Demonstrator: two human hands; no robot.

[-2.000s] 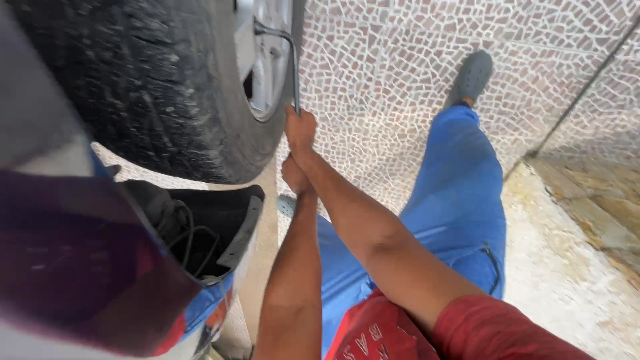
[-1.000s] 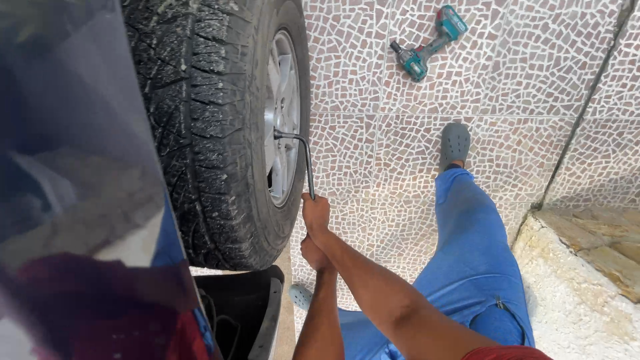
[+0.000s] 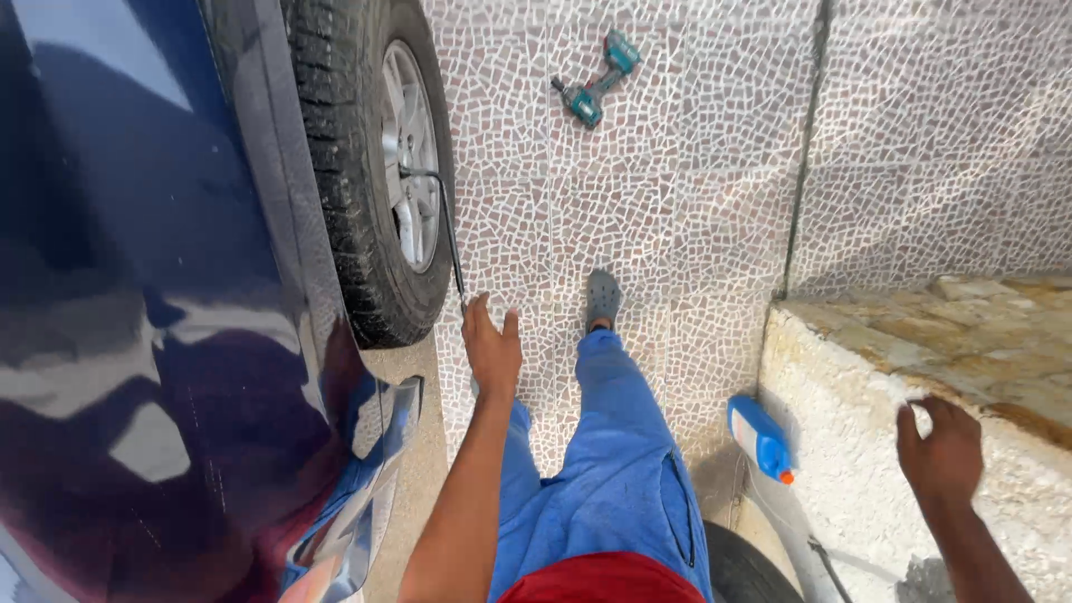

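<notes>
An L-shaped lug wrench (image 3: pixel 450 226) stands with its short end at the hub area of the alloy wheel (image 3: pixel 410 155), its long arm angled down toward me. My left hand (image 3: pixel 492 347) is just below the wrench's free end, fingers apart and holding nothing; whether a fingertip touches the bar I cannot tell. Far to the right, my right hand (image 3: pixel 940 448) is raised over the rough white wall, thumb and fingers curved apart with nothing between them. The tire (image 3: pixel 335 167) is mounted on the dark blue vehicle (image 3: pixel 167 251).
A teal cordless impact driver (image 3: pixel 586 105) lies on the mosaic-patterned floor (image 3: pixel 729 226). Beside the low stone-topped wall (image 3: pixel 837 377) at right is a blue bottle with an orange cap (image 3: pixel 758 435). Another tire (image 3: pixel 745 569) shows at the bottom, by my leg.
Both hands were together on the lug wrench; they have let go and moved apart, the right one far to the right. The wrench remains at the wheel. The view has shifted.
</notes>
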